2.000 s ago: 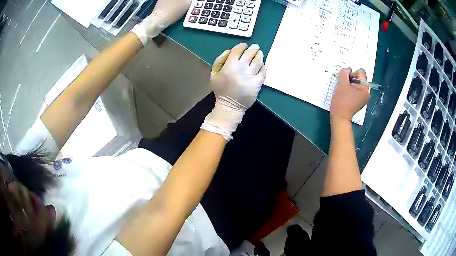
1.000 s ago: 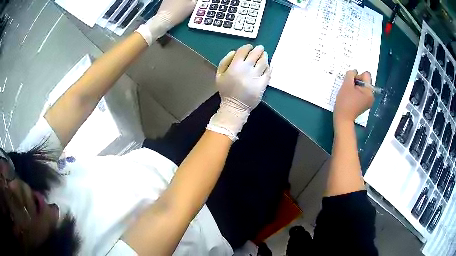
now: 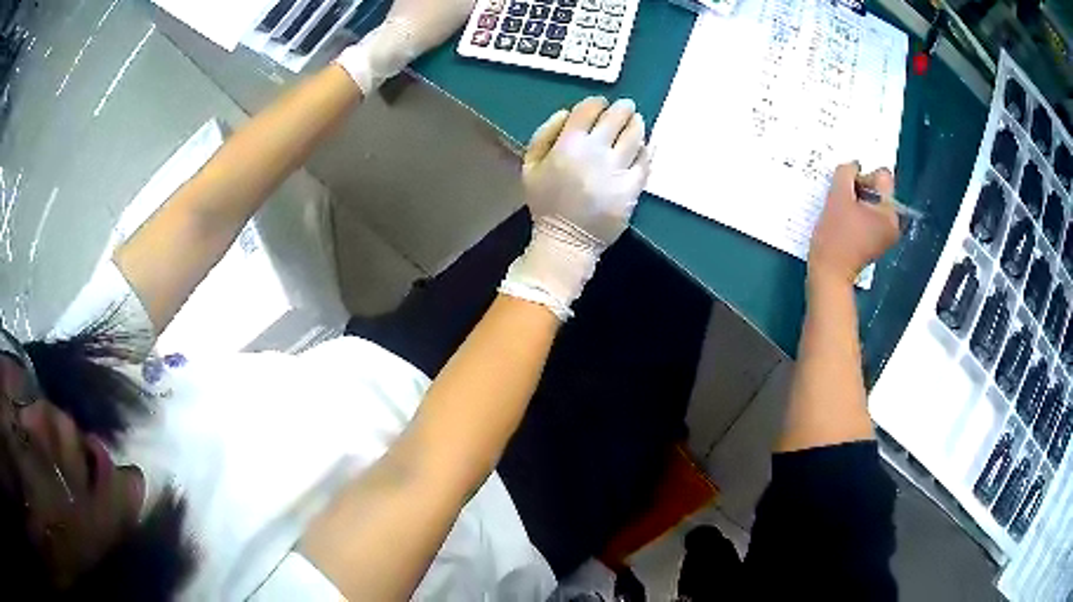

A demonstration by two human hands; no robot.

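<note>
My bare right hand [image 3: 854, 226], at the end of a black sleeve, is shut on a thin pen [image 3: 891, 205] at the lower right of a white record sheet [image 3: 753, 124]. The sheet has handwritten rows and lies on the green mat [image 3: 732, 273]. The pen's tip is hidden by my fingers. A white calculator [image 3: 551, 35] with dark keys lies left of the sheet, cut off by the top edge. My left hand is not in view.
A seated person in a white shirt [image 3: 294, 435] rests one gloved hand [image 3: 585, 171] at the bench edge; the other is near the calculator. A white tray [image 3: 930, 394] of black parts stands at right, a red-tipped tool [image 3: 921, 62] above. An orange-red object [image 3: 661, 506] is below.
The whole view has shifted slightly, so the bench things and people appear further right. My right hand stays at the sheet's lower right with the pen.
</note>
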